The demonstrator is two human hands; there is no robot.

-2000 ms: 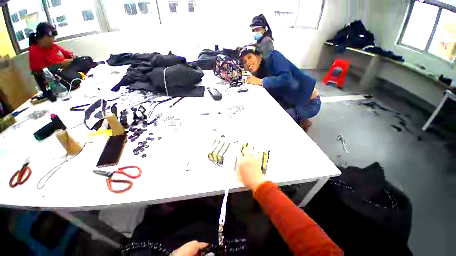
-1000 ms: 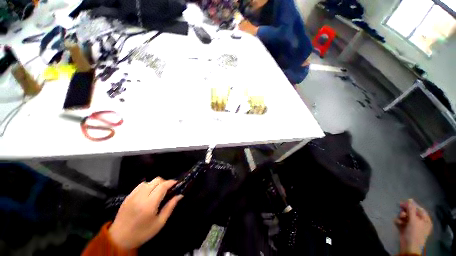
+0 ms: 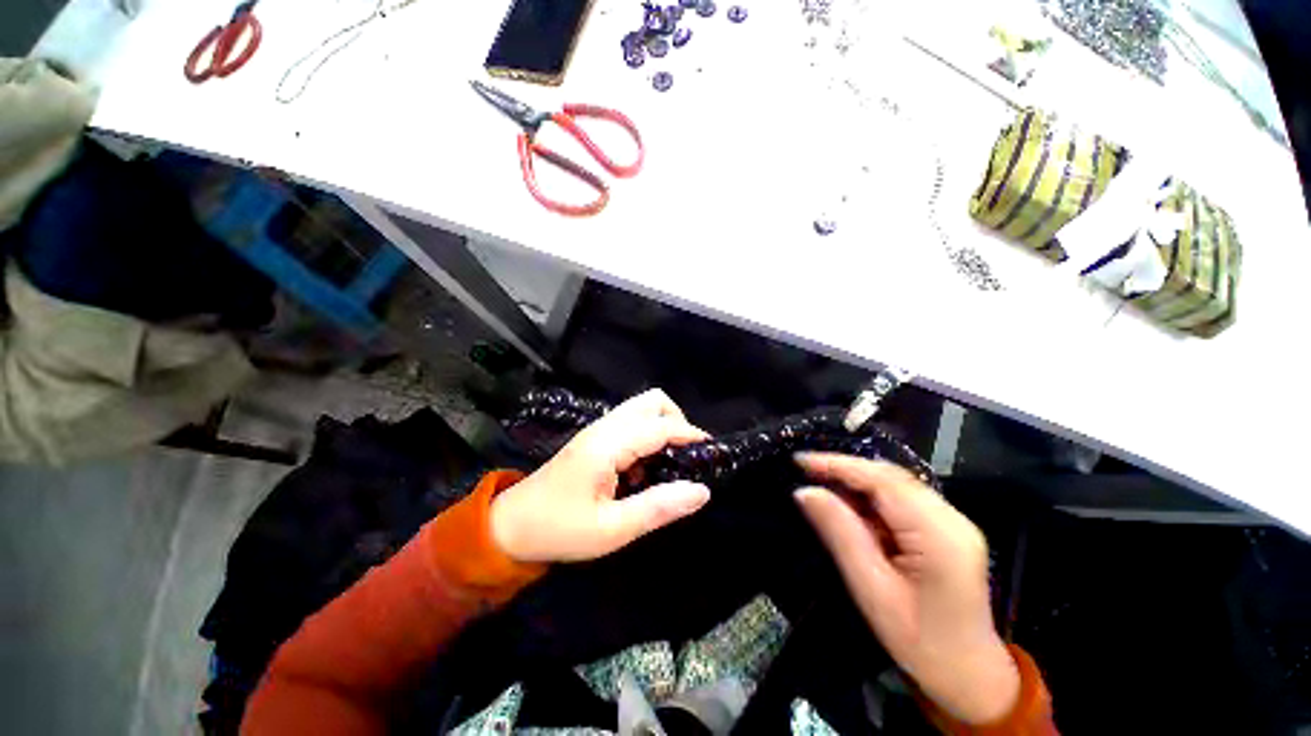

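Observation:
A black garment (image 3: 388, 503) covers the lap, with a glittering beaded trim (image 3: 776, 440) along its edge just below the white table. My left hand (image 3: 604, 482) pinches the trim between thumb and fingers. A white strip (image 3: 877, 396) at the table edge meets the trim to the right of my left hand. My right hand (image 3: 906, 561) is just below the trim, thumb and forefinger slightly apart near the cloth. No needle or thread can be made out at its fingertips.
On the white table (image 3: 748, 273) lie red-handled scissors (image 3: 575, 151), a second red-handled pair (image 3: 224, 46), a phone (image 3: 539, 36), dark buttons (image 3: 661, 32), silver beads (image 3: 975, 268) and yellow-green striped bundles (image 3: 1057, 180). A blue stool (image 3: 309, 252) stands under the table at left.
My right hand has come from the far right to beside the trim. My left hand still holds the trim. The view has tilted down and turned, and the other people are out of view.

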